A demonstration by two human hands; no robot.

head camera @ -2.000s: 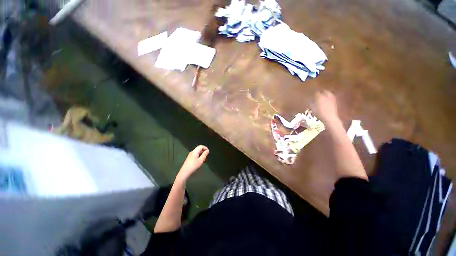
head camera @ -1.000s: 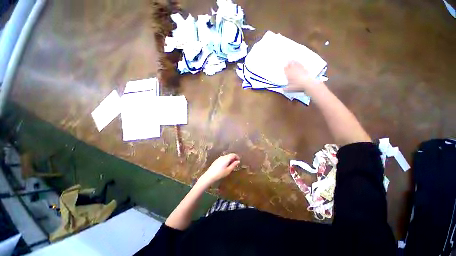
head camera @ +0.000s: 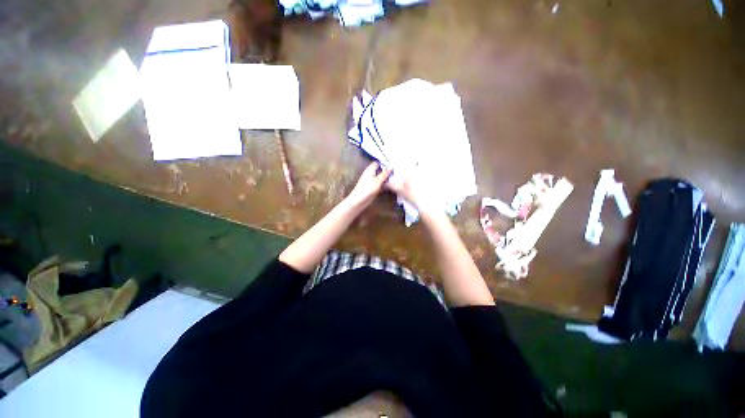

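A stack of white cut pieces (head camera: 429, 135) with dark edge lines lies on the brown table in front of me, its left edge fanned. My left hand (head camera: 372, 181) is at the stack's near left corner, fingers bent; whether it grips a layer cannot be told. My right hand (head camera: 406, 189) lies on the stack's near left part beside my left hand, the two nearly touching. Its fingertips are blurred against the white cloth, so its hold is unclear.
White papers (head camera: 192, 98), a yellowish card (head camera: 106, 94) and a reddish stick (head camera: 283, 162) lie left. A scrap bundle (head camera: 351, 10) is at the top. Tangled strips (head camera: 527, 216), white offcuts (head camera: 604, 204), a dark bundle (head camera: 663, 253) and light-blue pieces (head camera: 725, 286) lie right.
The white stack has moved from farther up the table towards me and turned. My right hand has come back with it, and my left hand has come to its near edge.
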